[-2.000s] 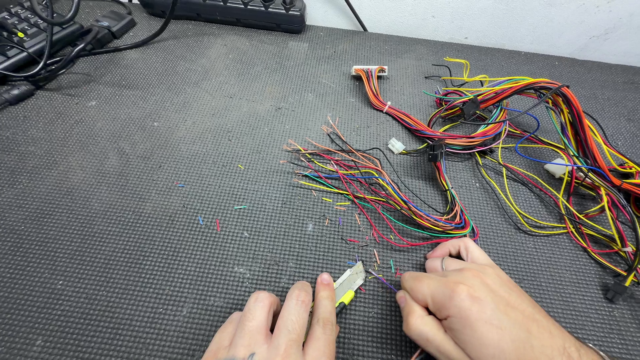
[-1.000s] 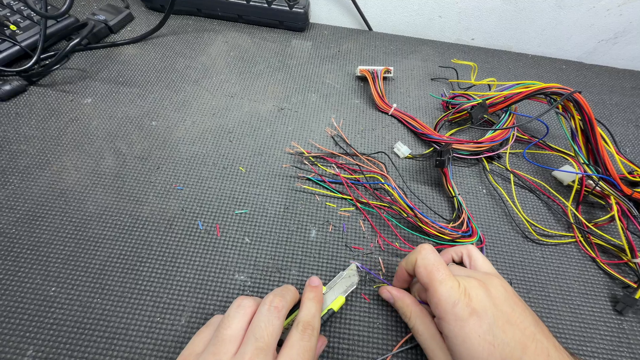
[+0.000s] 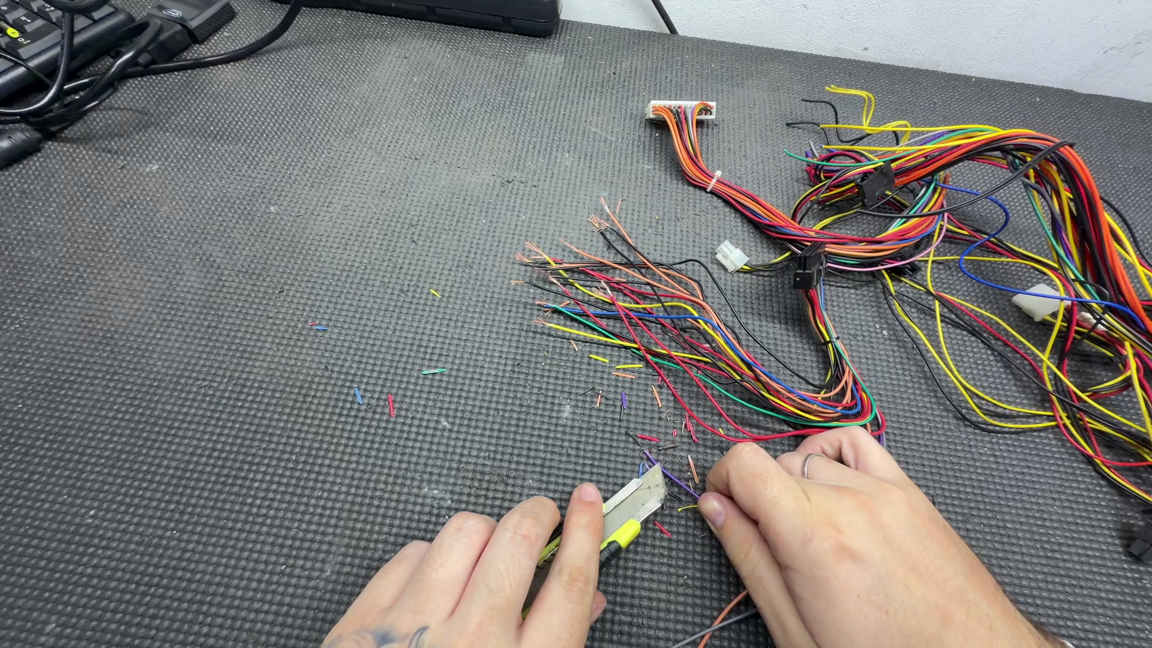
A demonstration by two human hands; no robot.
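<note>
My left hand point(image 3: 495, 576) grips a yellow and black snap-off utility knife point(image 3: 621, 535), index finger laid along it. The knife's blade point(image 3: 646, 493) points up and right, its tip at a purple wire point(image 3: 673, 477). Between the thumb and index finger of my right hand point(image 3: 819, 531), the purple wire is pinched, its free end reaching toward the blade. Above the hands fans a bundle of multicoloured wires point(image 3: 720, 360), many with bare copper strands at their ends. Small cut pieces of insulation, such as a red one point(image 3: 391, 405), lie around. Orange and grey wires run below my right hand.
A large wire harness point(image 3: 1035, 225) with a white multi-pin connector point(image 3: 681, 110), a small white connector point(image 3: 732, 256) and a black connector point(image 3: 808, 267) spreads over the right side. A keyboard point(image 3: 54, 45) and black cables occupy the upper left. Everything rests on a black textured mat point(image 3: 225, 360).
Since two seconds ago the blade has come to a different angle and now lies beside the purple wire's end. Both hands keep their holds.
</note>
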